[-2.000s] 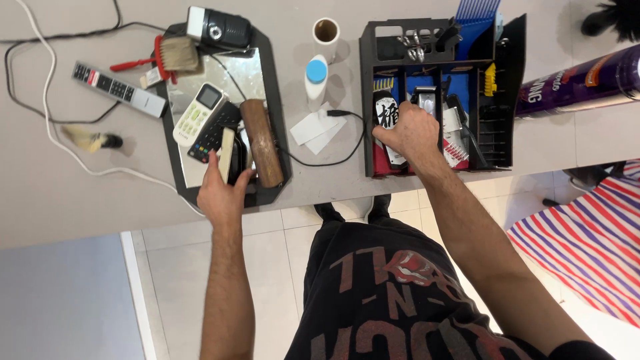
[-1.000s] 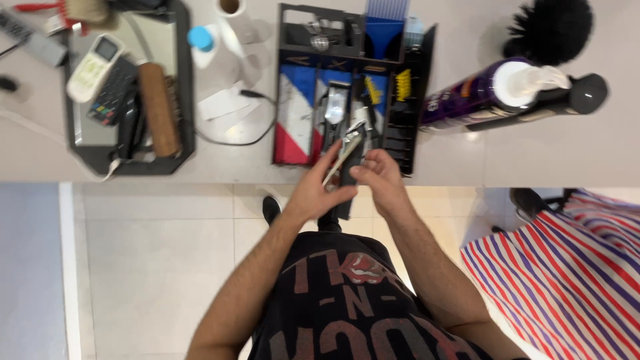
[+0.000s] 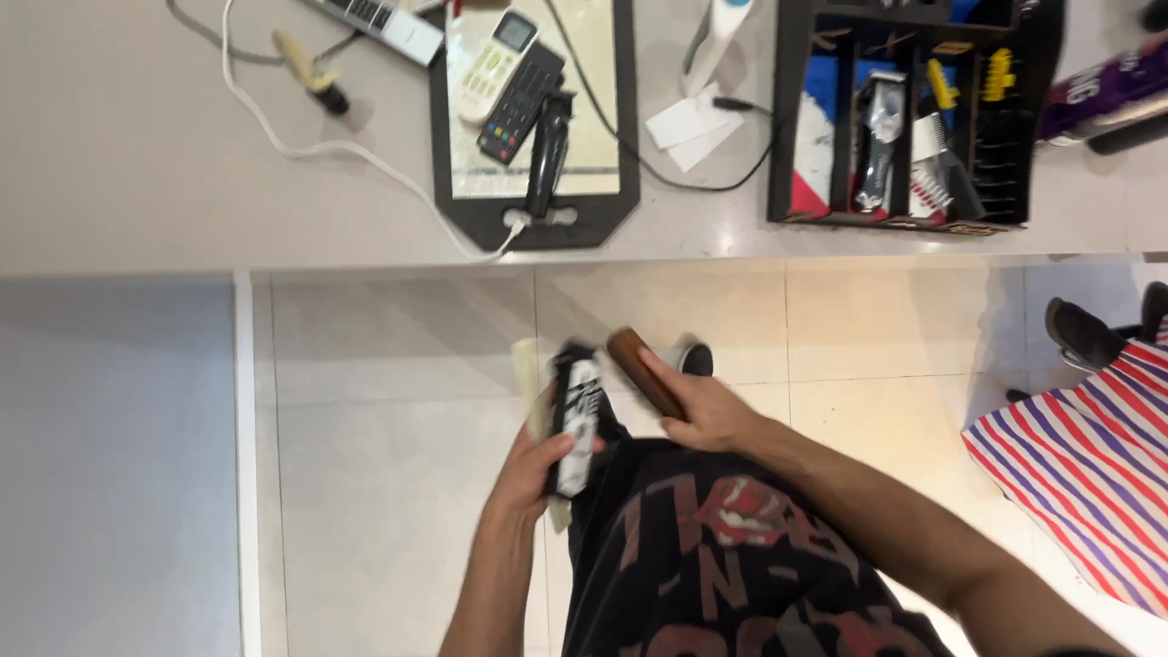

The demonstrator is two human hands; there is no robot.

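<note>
Below the counter's front edge, my left hand (image 3: pixel 538 470) holds a slim cream-coloured tool (image 3: pixel 526 376), partly hidden, together with a black-and-white patterned device (image 3: pixel 579 424), blurred. My right hand (image 3: pixel 716 411) grips a brown wooden-backed brush (image 3: pixel 643 372), tilted, just right of that device. On the counter, a black-rimmed tray (image 3: pixel 443 151) carries a white remote control (image 3: pixel 500 68), a black remote control (image 3: pixel 520 105) and a black hair clipper (image 3: pixel 549 151). In a black divided box (image 3: pixel 780 155) lie a silver-and-black hair clipper (image 3: pixel 881 137), a white comb (image 3: pixel 927 137) and yellow clipper guards.
Black and white cables (image 3: pixel 338 148) cross the counter (image 3: pixel 137 173). A small brush (image 3: pixel 310 73), a grey remote control (image 3: pixel 401 32), paper slips (image 3: pixel 693 128) and a white bottle (image 3: pixel 716 41) lie or stand there. A purple canister (image 3: pixel 1109 91) is at right, above striped cloth (image 3: pixel 1086 465).
The wooden brush has left the tray and is in my right hand. The black-and-white device, in the box two seconds ago, is in my left hand. Both hands are now left of the box.
</note>
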